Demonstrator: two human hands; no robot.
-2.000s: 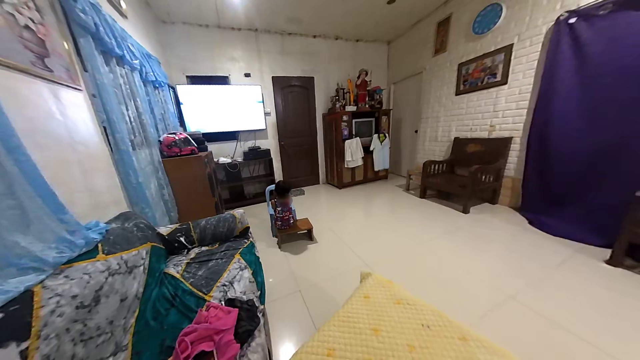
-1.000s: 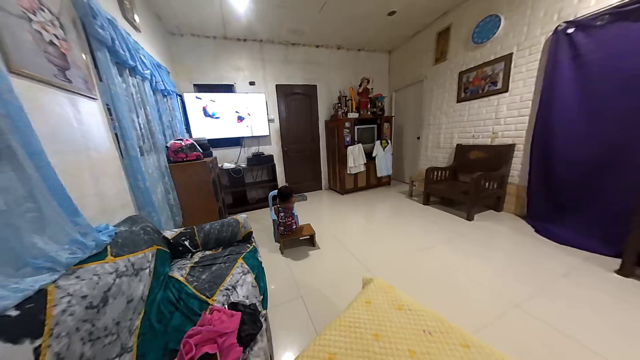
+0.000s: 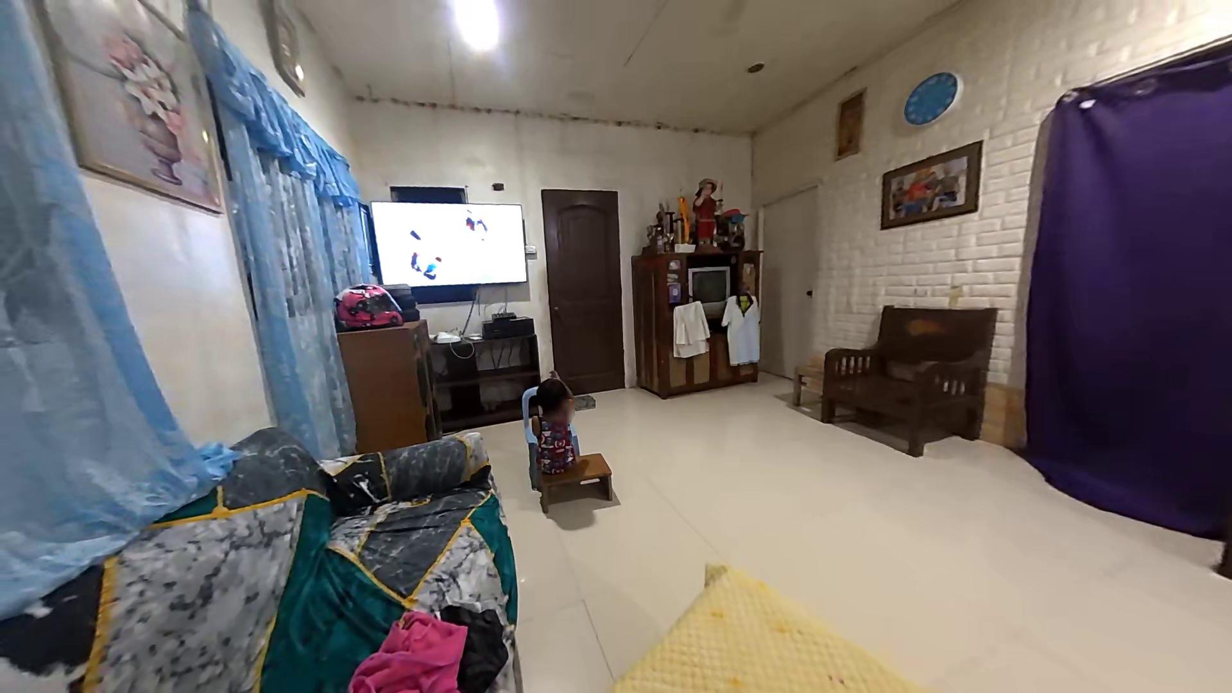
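Observation:
Neither my left hand nor my right hand shows in the head view. A yellow quilted cloth (image 3: 760, 640) reaches up from the bottom edge, right of centre; what lies beneath it is hidden. At the lower left stands a sofa (image 3: 207, 577) under a grey, green and gold patterned cover. Pink clothing (image 3: 414, 654) and black clothing (image 3: 478, 645) lie bunched together on its near right part.
A person (image 3: 555, 433) sits on a light blue plastic chair (image 3: 530, 409) beside a low wooden stool (image 3: 582, 470). A wooden armchair (image 3: 905, 375) stands at the right. Beyond are a cabinet (image 3: 650, 327), a wall television (image 3: 449, 243) and a dark shelf (image 3: 486, 375).
The picture on the television has changed: a nearly blank white screen two seconds ago, coloured shapes now. The person on the chair has turned their head a little.

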